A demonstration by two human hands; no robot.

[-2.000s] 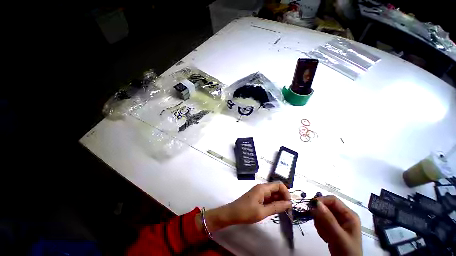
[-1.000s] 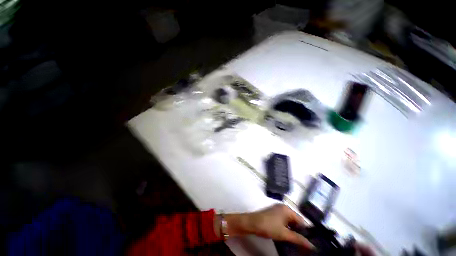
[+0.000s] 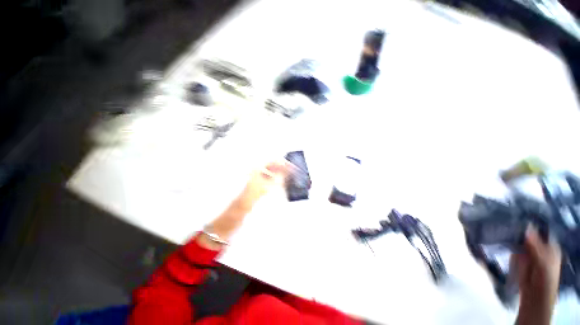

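The picture is blurred and overexposed. My left hand (image 3: 273, 174) reaches to the left edge of the stack of black text cards (image 3: 297, 178); whether its fingers grip a card cannot be told. The stack of barcode cards (image 3: 343, 195), its white face washed out, lies just right of it. A tangled bunch of black tag strings (image 3: 400, 225) lies between the stacks and the heap. My right hand (image 3: 537, 266) is at the near side of the heap of finished tags (image 3: 493, 219), its fingers against black cards; its hold is unclear.
A cup (image 3: 524, 168) stands behind the heap. A phone (image 3: 370, 54) stands in a green tape roll (image 3: 357, 85) at the back. A clear bag with black items (image 3: 304, 86) and a flat clear bag (image 3: 222, 79) lie upper left. The white table's near edge (image 3: 152, 232) runs along the lower left.
My hands have moved apart from the strings: the left to the black text cards, the right to the heap of finished tags. The camera view has shifted, bringing the heap back into view.
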